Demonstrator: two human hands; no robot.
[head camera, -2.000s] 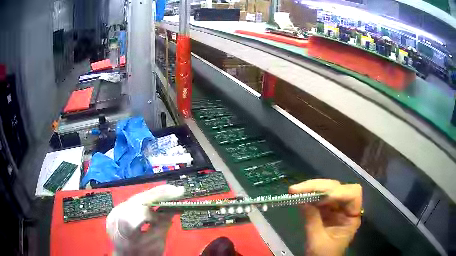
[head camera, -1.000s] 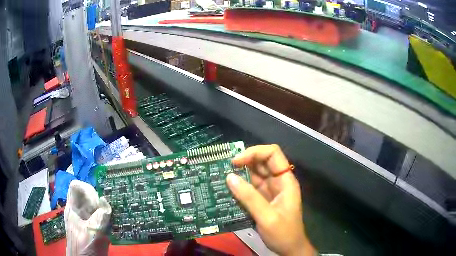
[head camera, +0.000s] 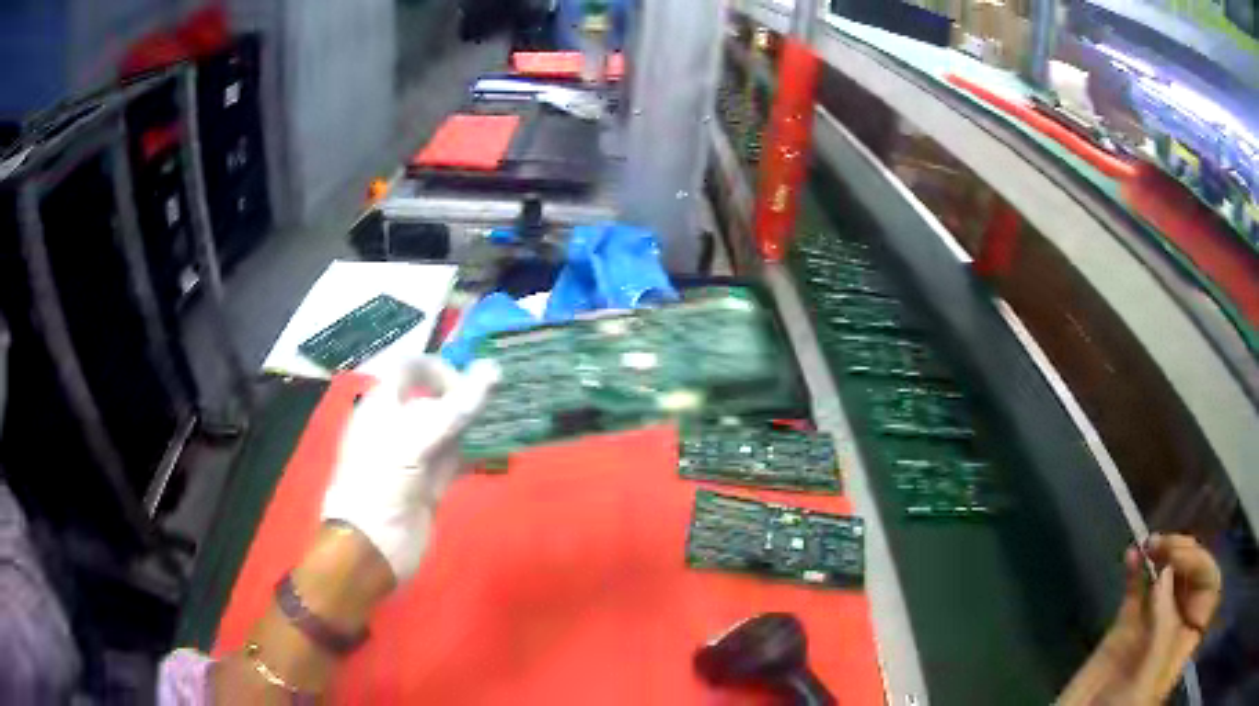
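Note:
My left hand (head camera: 401, 462), in a white glove, grips a green circuit board (head camera: 628, 361) by its left end. The board is blurred, component side showing, held above the far part of the red mat (head camera: 552, 593). My right hand (head camera: 1174, 593), bare, is off the board at the right edge over the conveyor side. Its fingers are bunched and no object can be made out in them. Two other boards lie on the mat's right side, one farther (head camera: 759, 458) and one nearer (head camera: 776, 538). A black scanner (head camera: 759, 655) lies at the near edge, partly cut off.
Several boards (head camera: 942, 488) lie on the dark green conveyor belt (head camera: 967, 593) at the right. A single board (head camera: 362, 333) lies on a white sheet (head camera: 301, 328). A blue bag (head camera: 608, 269) is behind the held board. A red-wrapped post (head camera: 787, 152) stands beside the belt. Dark racks (head camera: 159, 221) are at the left.
The board was held in both hands; my right hand has let go and moved off to the right. My left hand still holds it, now farther over the mat. The view has swung left.

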